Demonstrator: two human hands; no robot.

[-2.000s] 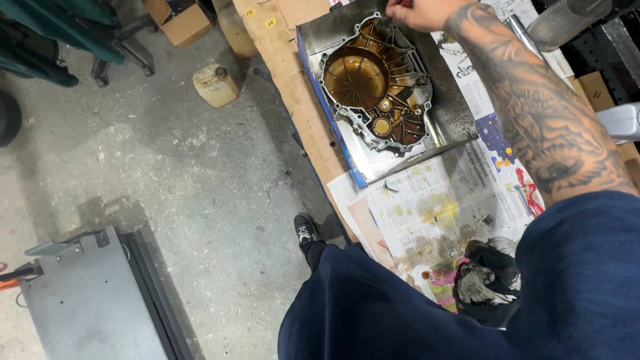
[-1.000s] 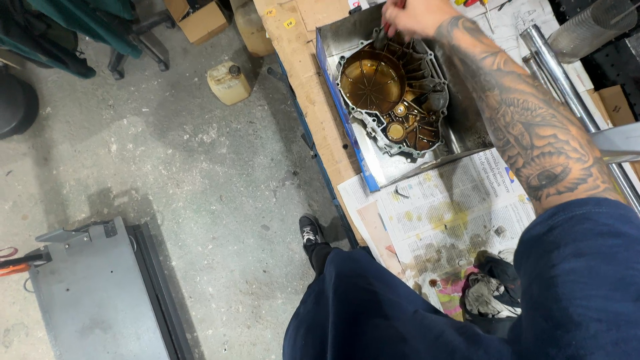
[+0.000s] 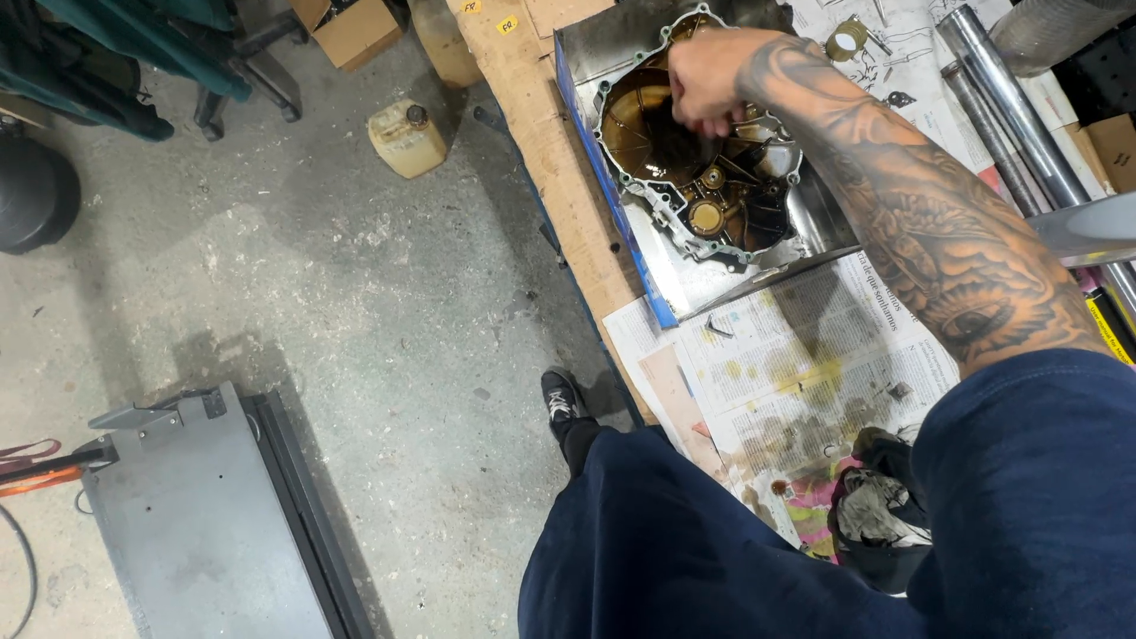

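Note:
My right hand [image 3: 706, 84] is over the upper part of an oily cast-metal engine or gearbox cover [image 3: 707, 217], its fingers curled and pointing down into the round cavity. Whether it holds something small or touches the surface cannot be told, as the fingertips are partly hidden. The cover lies with its hollow, ribbed side up, dark oil wetting the inside. It sits in a shallow metal tray [image 3: 621, 209] with a blue outer edge. My left hand is out of view.
Oil-stained newspaper [image 3: 799, 382] and a dark crumpled cloth [image 3: 879, 510] lie below the tray. Right of my forearm are metal tubes [image 3: 1021, 115]; a coiled spring [image 3: 848, 40] is above it. A plastic canister [image 3: 406, 139] and a grey metal unit [image 3: 200, 524] stand on the floor.
My right hand has moved from the cover's upper edge down over its round cavity. The view has shifted somewhat.

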